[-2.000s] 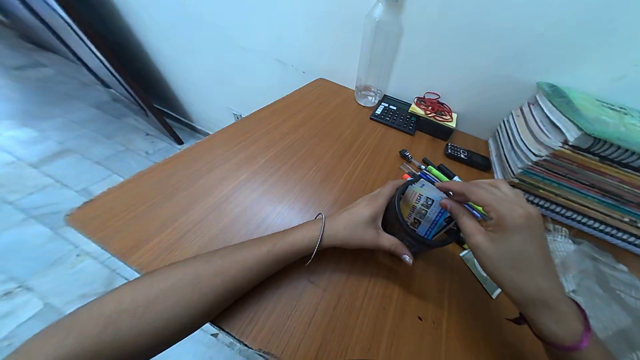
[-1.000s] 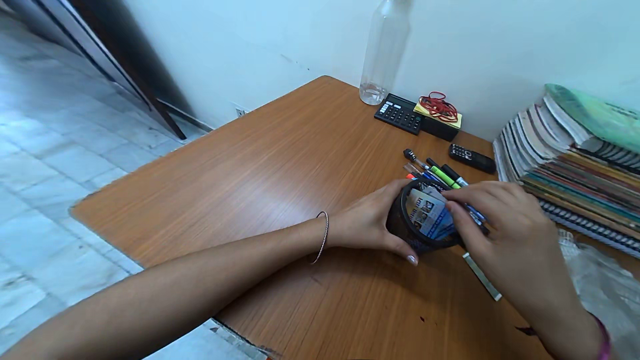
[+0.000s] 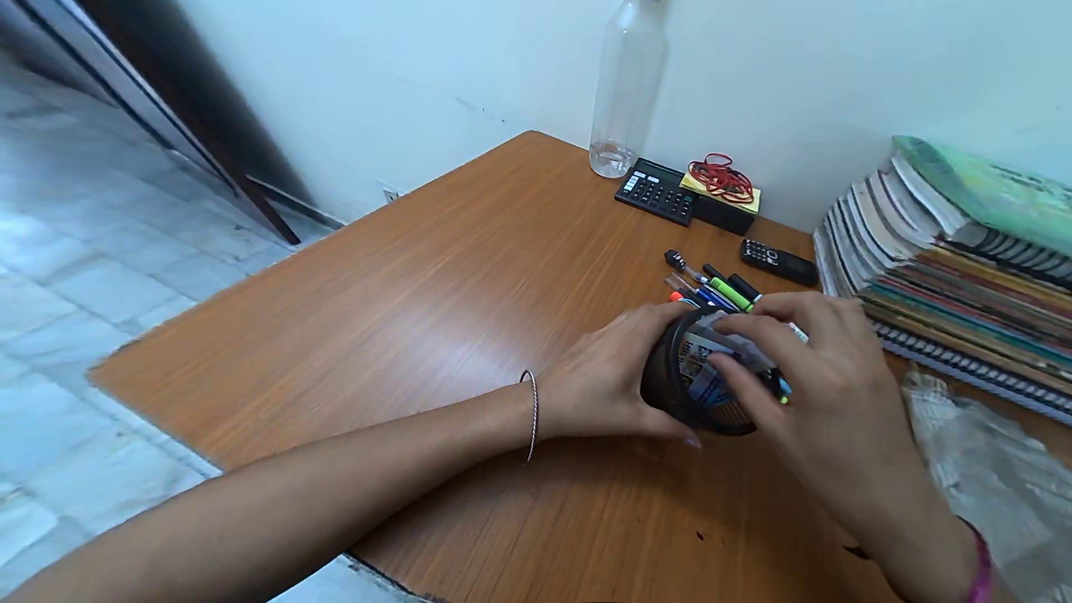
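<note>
My left hand [image 3: 615, 373] is wrapped around a dark round pen holder [image 3: 667, 368], tilted so its mouth faces me. Inside it sits a printed packet [image 3: 699, 356] with blue and pale parts. My right hand [image 3: 825, 385] has its thumb and fingers at the mouth, pinching the packet's upper edge. Just behind the holder lies a group of pens and markers [image 3: 724, 293], among them a green marker; the hands and holder hide part of them.
On the wooden table [image 3: 402, 310], a clear bottle [image 3: 628, 92], calculator [image 3: 656, 191], black box [image 3: 724, 213] with red cord [image 3: 720, 177] and black keypad phone [image 3: 779, 261] stand or lie toward the wall. Right are stacked notebooks [image 3: 963, 310] and a crumpled plastic bag [image 3: 997, 469].
The packet, which stuck up out of the holder's mouth two seconds ago, now sits lower inside it. My right hand has moved closer to the mouth; my left hand keeps its hold.
</note>
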